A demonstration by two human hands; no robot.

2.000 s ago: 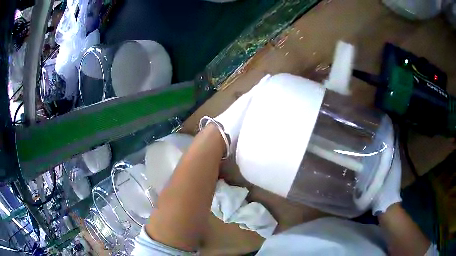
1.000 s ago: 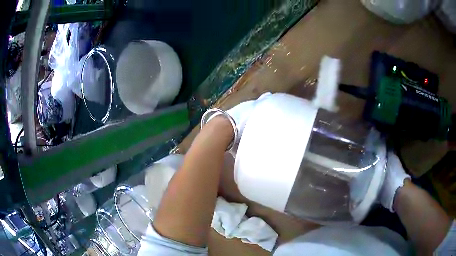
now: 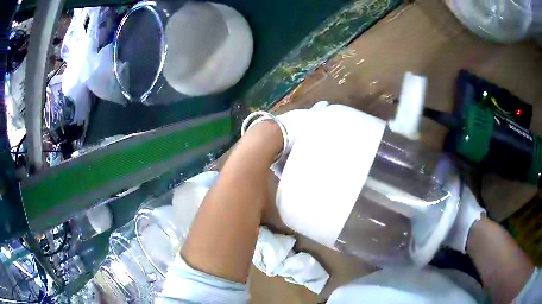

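Note:
A tank body (image 3: 333,172) lies on its side in front of me, its opaque white half to the left and its clear half to the right. The stem of a ring-and-stem insert (image 3: 392,193) shows inside the clear part, with its ring at the right-hand mouth. My gloved left hand (image 3: 297,133) holds the white end, its fingers mostly hidden behind it. My gloved right hand (image 3: 466,219) is at the mouth end, partly hidden by the ring. A white block (image 3: 409,105) on the shaft of a dark powered device (image 3: 496,127) is at the tank's upper side; contact is unclear.
Crumpled white cloth (image 3: 288,261) lies on the brown bench (image 3: 356,77). Another tank (image 3: 208,47) is on the dark green conveyor at upper left. A green post (image 3: 131,169) crosses the left. Several tanks stand at lower left, and a clear-rimmed one (image 3: 496,18) is at top right.
The tank on the conveyor has shifted up and right in view. Both hands still hold the same tank, with small shifts in position. The right hand's fingers are now farther behind the ring.

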